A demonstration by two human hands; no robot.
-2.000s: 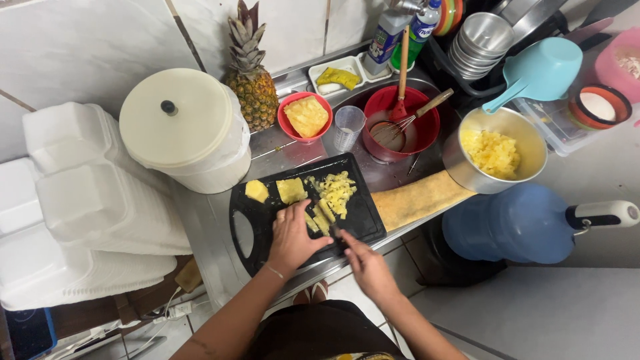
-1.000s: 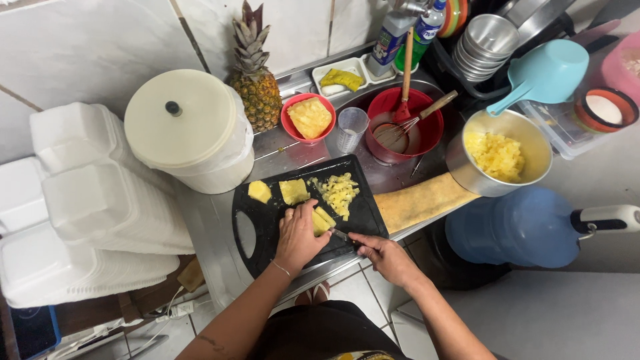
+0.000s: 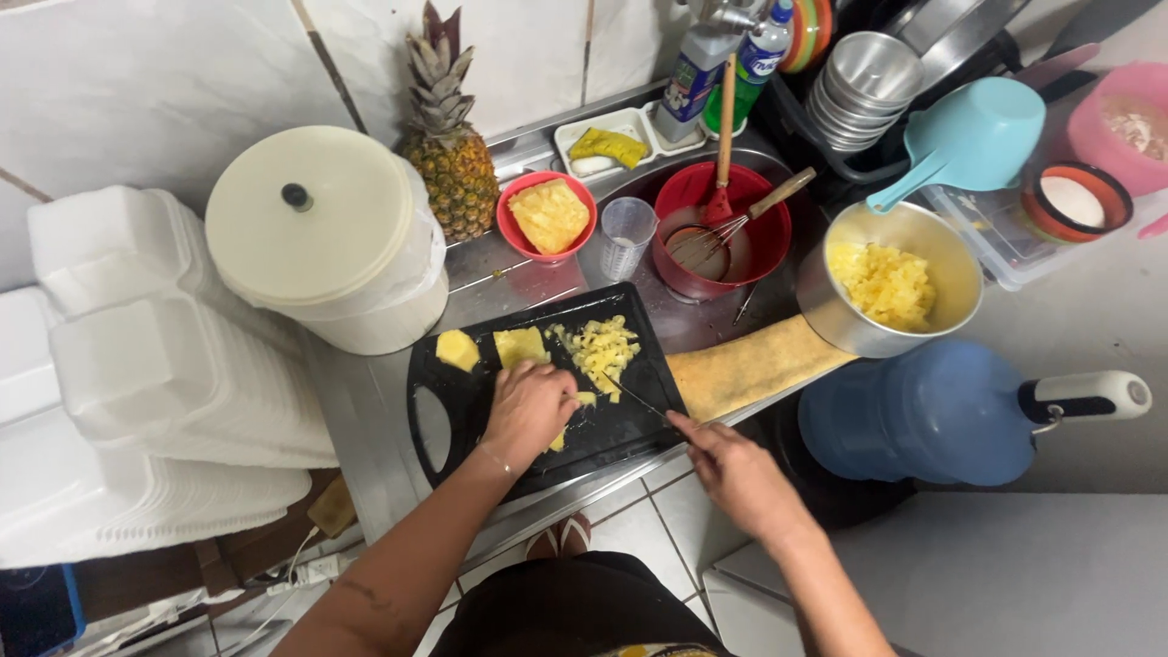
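Note:
A black plastic cutting board (image 3: 639, 319) lies on the steel counter. My left hand (image 3: 532, 406) presses pineapple pieces at the board's middle, partly hiding them. In my right hand (image 3: 735, 470) is a knife (image 3: 646, 403), its tip beside the heap of chopped pineapple (image 3: 604, 351). A pineapple slab (image 3: 520, 348) lies just above my left fingers, and a rounded piece (image 3: 457, 350) sits at the board's left. More chopped pineapple (image 3: 885, 285) fills part of an aluminium pot (image 3: 826, 310) at the right. A red bowl (image 3: 505, 226) behind the board holds a peeled pineapple chunk (image 3: 549, 216).
Behind stand a whole pineapple (image 3: 450, 182), a measuring cup (image 3: 627, 239) and a red basin (image 3: 671, 274) with whisk and spatula. A lidded white bucket (image 3: 365, 315) and stacked foam containers (image 3: 173, 365) are left; a blue water jug (image 3: 912, 420) is below the pot.
The knife has moved from beside my left fingers up to the chopped heap. The strips under my left hand are now smaller and mostly covered by it.

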